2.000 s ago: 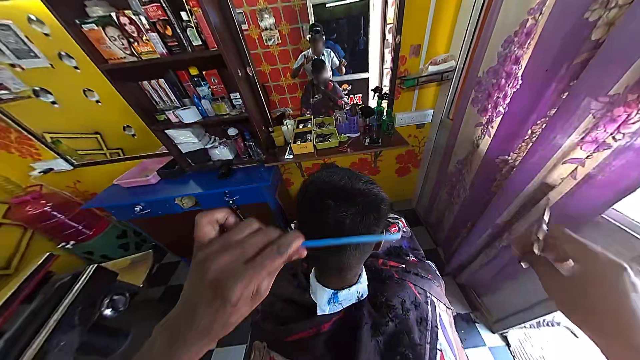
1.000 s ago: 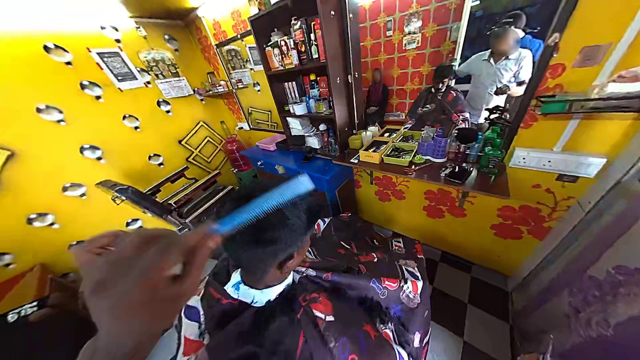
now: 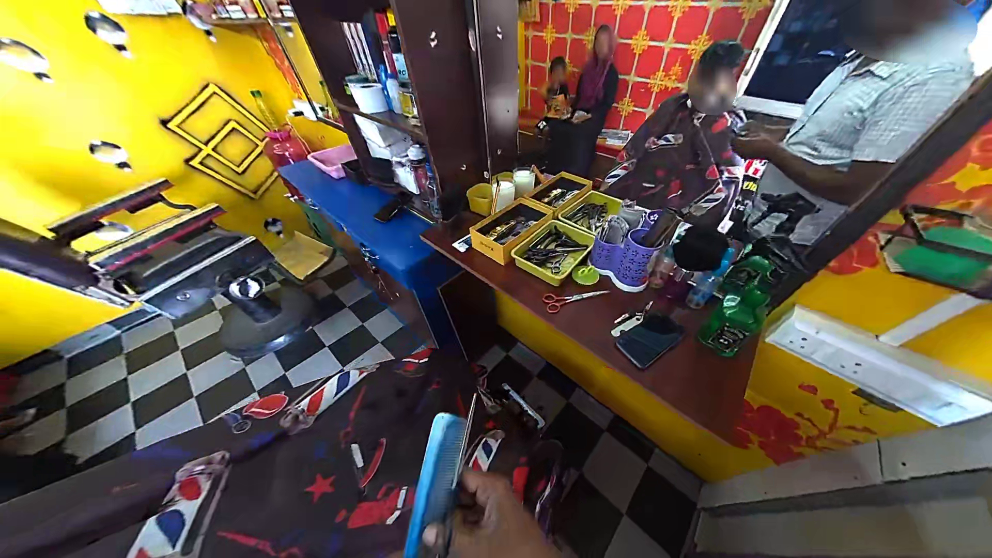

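Note:
At the bottom of the head view, my right hand (image 3: 492, 515) holds a light blue comb (image 3: 438, 473) upright, with its teeth to the right. A thin metal blade (image 3: 467, 434), apparently of scissors, rises beside the comb from the same hand; its handles are hidden. Below and to the left spreads a dark barber's cape (image 3: 310, 465) with red, white and blue prints. The seated person's head is outside the view, though the mirror reflects a caped person and a standing person in a light shirt. My left hand is not in view.
A brown counter (image 3: 581, 341) bears orange-handled scissors (image 3: 570, 300), a phone (image 3: 649, 339), trays of tools (image 3: 552, 252), purple holders (image 3: 624, 260) and green bottles (image 3: 732, 310). Left of it stand a blue cabinet (image 3: 349, 201) and a black chair base (image 3: 267, 314) on the checkered floor.
The comb, in my left hand earlier, is now in my right hand beside the blade. My left hand has left the view. The view has shifted strongly, and the seated person's head is out of it.

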